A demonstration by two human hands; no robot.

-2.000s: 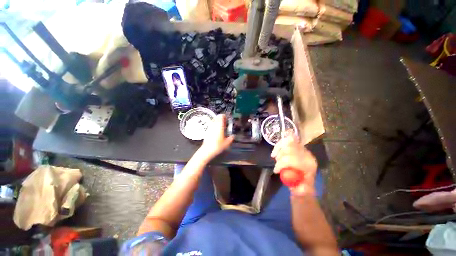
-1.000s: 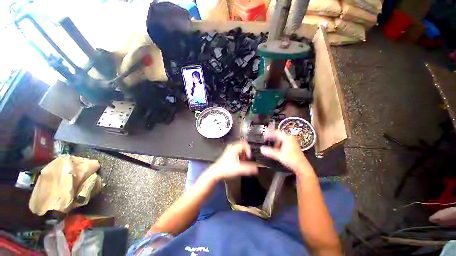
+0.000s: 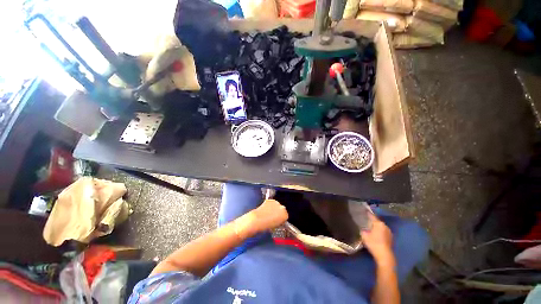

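Observation:
An open pale-edged sack (image 3: 326,242), dark inside, is between my knees below the bench edge. My left hand (image 3: 268,215) is closed on its left rim. My right hand (image 3: 376,235) grips its right rim. The green press (image 3: 312,107) stands on the bench with its grey metal fixture (image 3: 304,146) at the base, no hand on it. Its red-knobbed lever (image 3: 337,69) points up at the right. The left parts dish (image 3: 253,139) holds whitish pieces and the right parts dish (image 3: 350,152) holds darker silvery pieces.
A pile of black plastic parts (image 3: 261,68) lies behind the press, bounded by a cardboard wall (image 3: 390,113). A lit smartphone (image 3: 231,97) leans beside the left dish. A second press with a drilled plate (image 3: 142,129) stands at left. Filled sacks (image 3: 409,18) are stacked behind.
Both hands have moved from the press fixture down to the sack and hold its rim. The sack mouth is wider. Earlier, my right hand was on the lever, which is now raised.

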